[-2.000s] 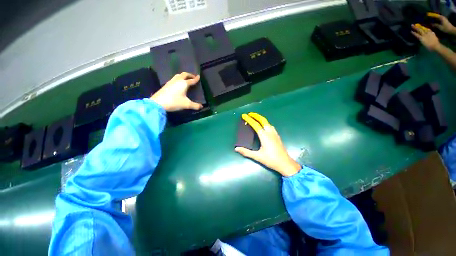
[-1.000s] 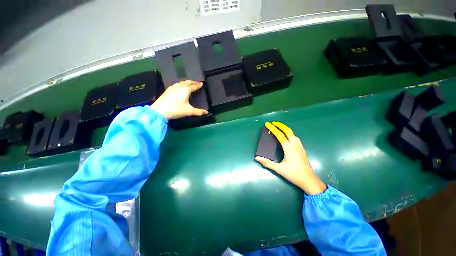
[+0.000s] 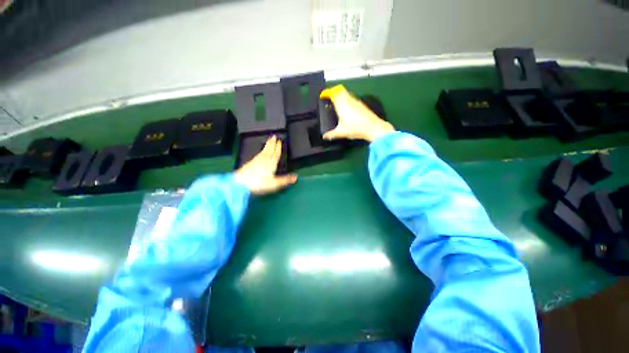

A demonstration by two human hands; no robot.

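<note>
My right hand (image 3: 353, 118), with yellow finger cots, holds a small black inner box (image 3: 327, 118) by its sides, above or at the right part of an open gift box base (image 3: 301, 146). Whether the two touch is hard to tell. That base has its insert panel (image 3: 302, 95) standing behind it. My left hand (image 3: 263, 170) lies at the near right corner of another open gift box base (image 3: 251, 147), thumb and fingers apart, partly hiding it. This base also has an upright insert panel (image 3: 260, 108).
Closed gift boxes (image 3: 204, 132) and boxes with cut-out panels (image 3: 107, 167) stand left on the conveyor belt (image 3: 407, 103). More boxes (image 3: 474, 114) stand right. Loose small boxes (image 3: 569, 219) pile at the right of the worktable (image 3: 331, 303). A clear plastic bag (image 3: 153, 215) lies left.
My right hand has carried the small inner box from above the table up and left to the open base. My left hand has shifted to its box's near corner. The view has shifted.
</note>
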